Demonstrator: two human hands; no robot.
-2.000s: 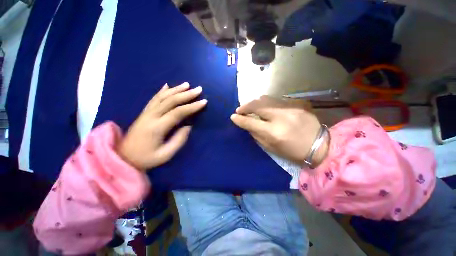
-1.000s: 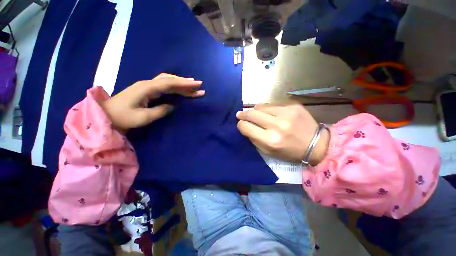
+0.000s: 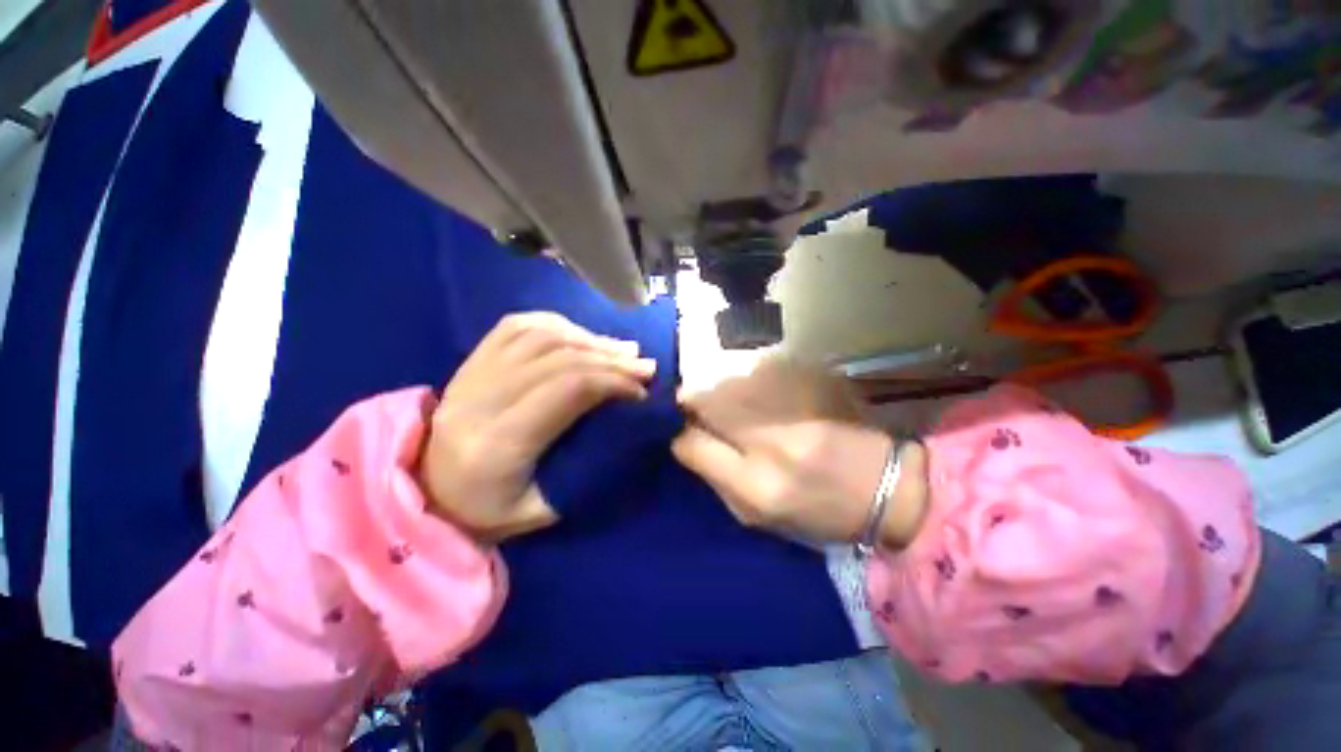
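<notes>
A navy-blue fabric panel (image 3: 677, 588) lies under the sewing machine head (image 3: 588, 118) and reaches over the wearer's lap. My left hand (image 3: 552, 419) is on the panel left of its right edge, with cloth bunched up between thumb and fingers. My right hand (image 3: 780, 448) pinches the panel's right edge between thumb and fingers, just below the needle area. The presser foot (image 3: 658, 287) is small and partly hidden by the machine head. The fingertips of both hands are close together.
Orange-handled shears (image 3: 1096, 353) lie on the right, beside a slim silver tool (image 3: 905, 363). A phone (image 3: 1294, 367) is at the far right. Dark navy scraps (image 3: 985, 228) lie behind the shears. More navy pieces (image 3: 147, 323) lie on the left.
The view has shifted, with the machine head now larger. My left hand has moved closer to my right hand and gathered cloth. My right hand stays on the panel's edge.
</notes>
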